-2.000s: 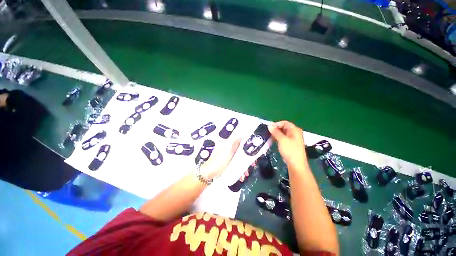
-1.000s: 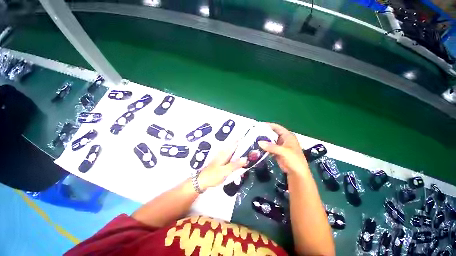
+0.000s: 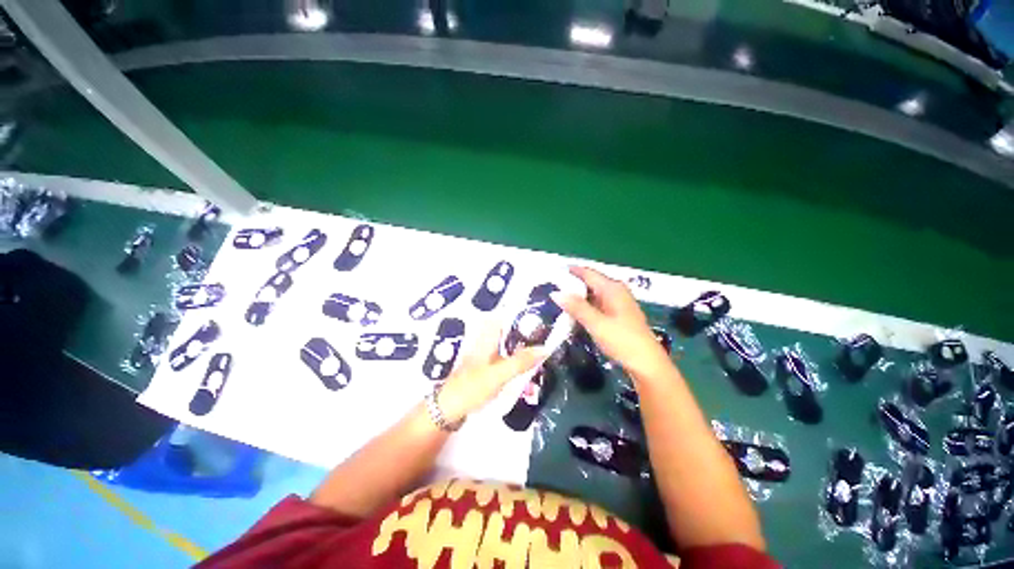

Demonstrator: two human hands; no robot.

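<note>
My left hand [image 3: 476,378], with a metal-band watch at the wrist, and my right hand [image 3: 609,315] hold a black plastic part [image 3: 534,320] between them over the right end of the white sheet [image 3: 291,380]. A pale rectangular piece [image 3: 565,298] shows at the part's upper right, under my right fingers. The fingertips are partly blurred, so the exact grip cannot be told. Another black part [image 3: 526,402] lies just below my left hand. Several bare black parts [image 3: 387,346] are spread over the sheet to the left.
Film-wrapped black parts [image 3: 847,487] lie on the green bench at right; more lie at far left. A wide green belt [image 3: 445,156] runs behind the bench. A grey post [image 3: 133,106] stands at upper left. A person in dark clothing [image 3: 56,367] is at the left edge.
The pale piece, absent between my hands two seconds ago, came over the black part one second ago and now sits at its upper right. My left hand has moved onto the part's lower end.
</note>
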